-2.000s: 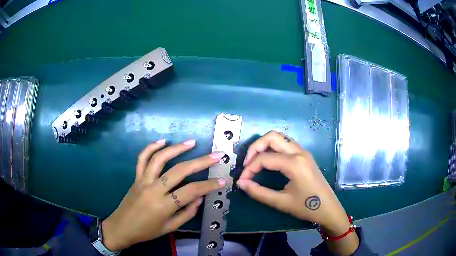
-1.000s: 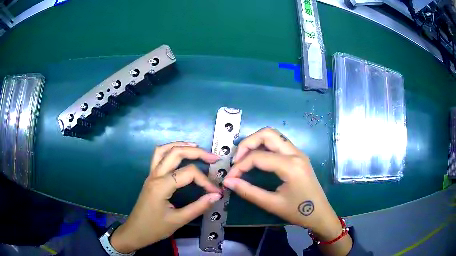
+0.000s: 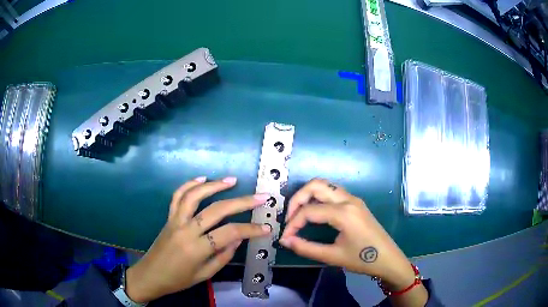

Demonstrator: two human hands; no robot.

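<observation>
A grey perforated strip with several dark round holes and one notched edge lies upright before me. My left hand lies at its left side, its index and middle fingertips resting on the strip near two middle holes, other fingers spread. My right hand is at the notched right edge, thumb and forefinger pinched together by the strip. Whether a tiny part is between them is too small to tell. Stacked strips, thick with a dark toothed side, lie diagonally at the upper left.
A clear blister tray lies at right, another at the left edge. Loose small parts are scattered beside the right tray. A long bar with labels stands beyond, with blue tape beside it.
The strip sits slightly higher in view. My left thumb and forefinger, pinched near my right fingertips a second ago, have parted, and left fingertips rest on the strip again. My right hand has moved slightly down.
</observation>
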